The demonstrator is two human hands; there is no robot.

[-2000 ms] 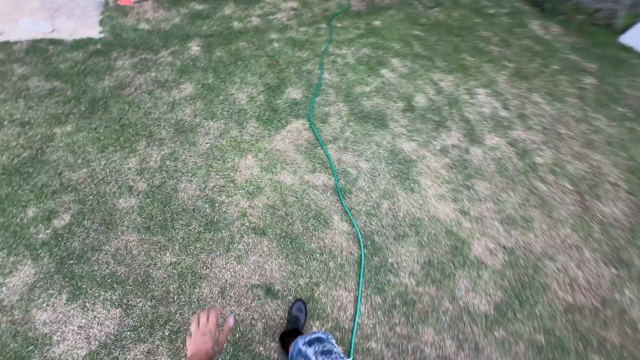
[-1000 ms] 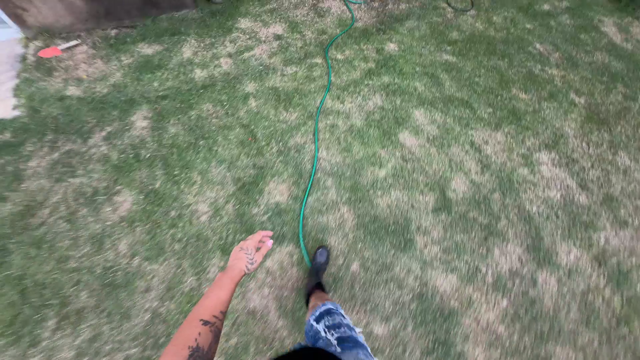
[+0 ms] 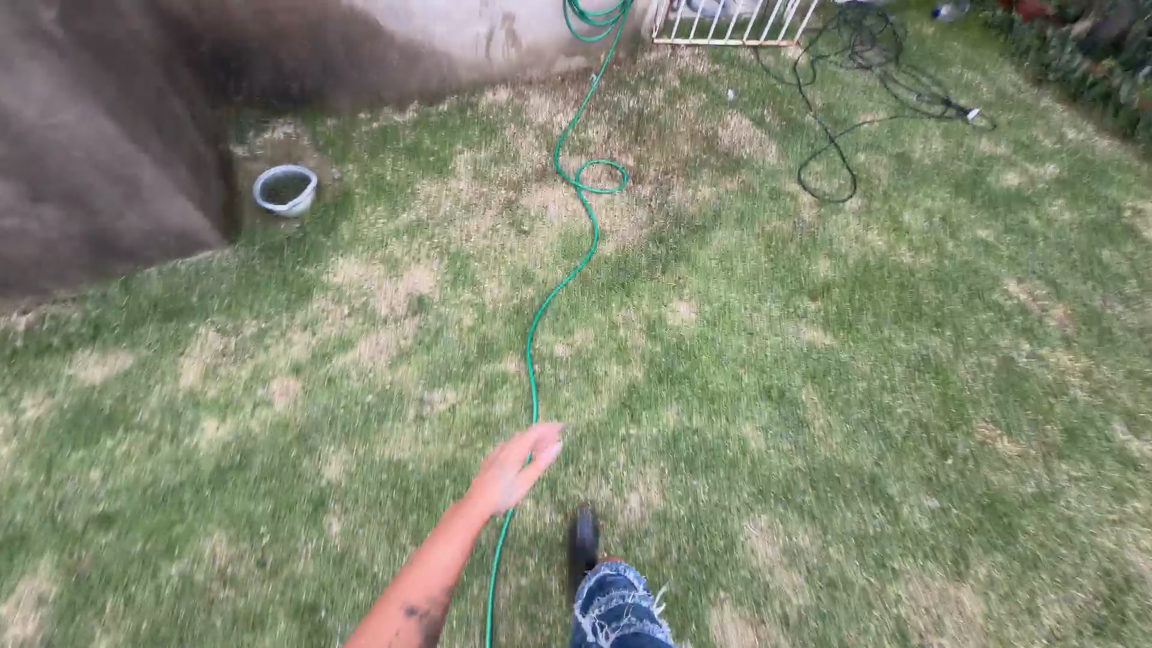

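My left hand (image 3: 517, 468) hangs over the lawn at the lower middle, thumb a little apart from the fingers, with nothing in it. In the picture it overlaps a green garden hose (image 3: 533, 351), which lies on the grass below. The hose winds away from me, makes one small loop, and runs up to a coil (image 3: 596, 16) by the wall. My right hand is out of view. Right of the left hand, a dark boot (image 3: 584, 540) and a frayed denim leg (image 3: 619, 605) show.
A pale basin (image 3: 286, 191) with dark contents sits by the grey wall (image 3: 99, 135) at the left. A white metal rack or grate (image 3: 724, 41) stands at the back. A tangled dark cord or hose (image 3: 832, 144) lies at the upper right, near leafy plants (image 3: 1071, 81).
I have moved forward along the hose; the view now takes in the basin, rack and hose coil. My left hand has swung toward the middle of the view.
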